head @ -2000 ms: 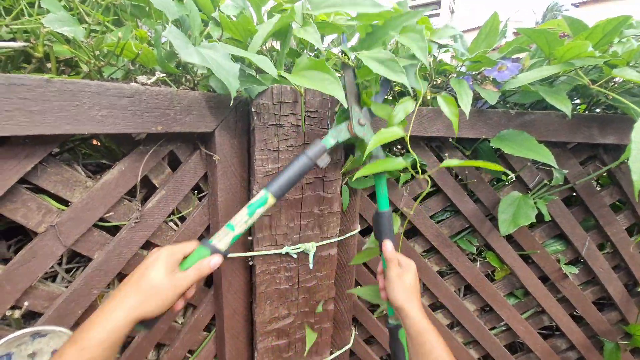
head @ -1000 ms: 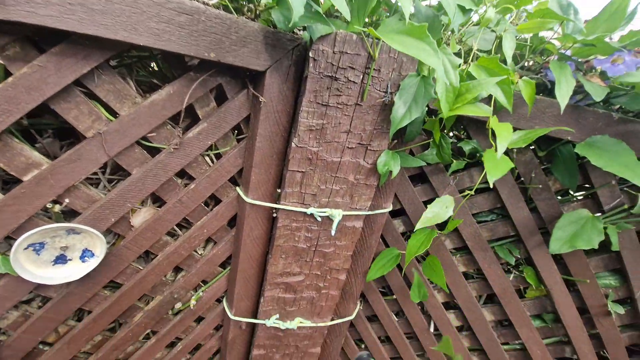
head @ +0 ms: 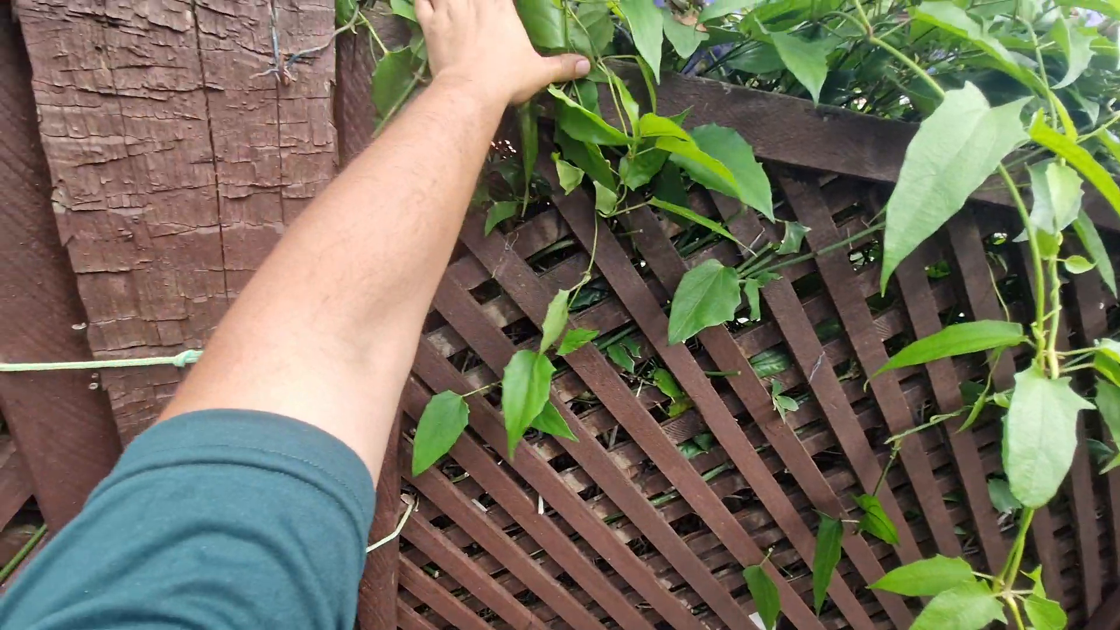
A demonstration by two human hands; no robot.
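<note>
My left hand (head: pixel 490 48) reaches up to the top edge of the view, its thumb spread to the right over climbing vine leaves (head: pixel 582 118). Its fingers are partly cut off by the frame, so whether they grip anything is hidden. The bare forearm crosses in front of a cracked brown wooden post (head: pixel 166 175), with a teal sleeve at the lower left. Leafy stems hang beside the hand over a brown wooden lattice (head: pixel 647 420). My right hand is not in view.
A brown top rail (head: pixel 787 122) runs right from behind the leaves. A pale green cord (head: pixel 96 364) goes across the post. At the right, a long vine (head: pixel 1041 306) hangs in front of the lattice. A thin wire (head: pixel 284 66) sticks out of the post top.
Two seconds ago both hands held green-handled garden shears; these are out of view now. My left hand has come up into the vine. The view has swung right and closer.
</note>
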